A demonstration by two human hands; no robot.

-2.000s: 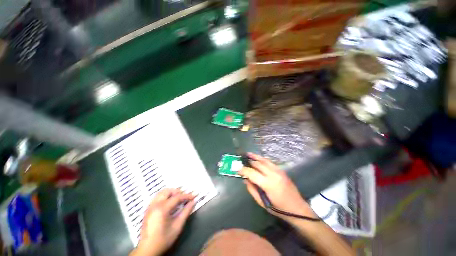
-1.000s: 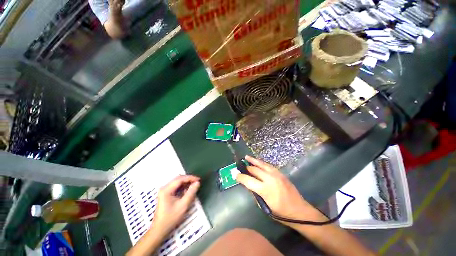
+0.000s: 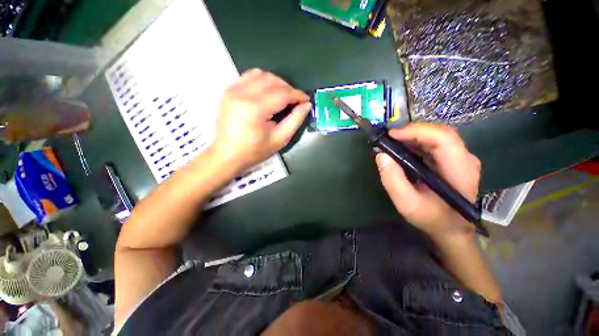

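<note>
A green circuit board module [image 3: 333,117] with a pale square lies flat on the dark green bench, a small gold tab at its right end. My right hand [image 3: 430,177] holds a black soldering iron [image 3: 423,172], its slim tip over the board beside the pale square. My left hand [image 3: 256,118] is at the board's left end, thumb and forefinger pinched together; a small dark piece seems to be at the fingertips, partly hidden. A white sheet [image 3: 190,49] with rows of small dark components lies left of the board, partly under my left hand and forearm.
Other green modules [image 3: 341,9] lie at the top edge. A brown slab [image 3: 473,59] with a shiny, lumpy surface is at the upper right. A white parts tray [image 3: 509,203] shows at the right. A tissue pack [image 3: 44,184], slim dark object [image 3: 118,190], bottle [image 3: 49,121] and cream fan [image 3: 55,270] are left.
The view has tilted down and closer. My left hand has moved from over the sheet to the board's left end. The iron's tip now points left over the board instead of up beyond it.
</note>
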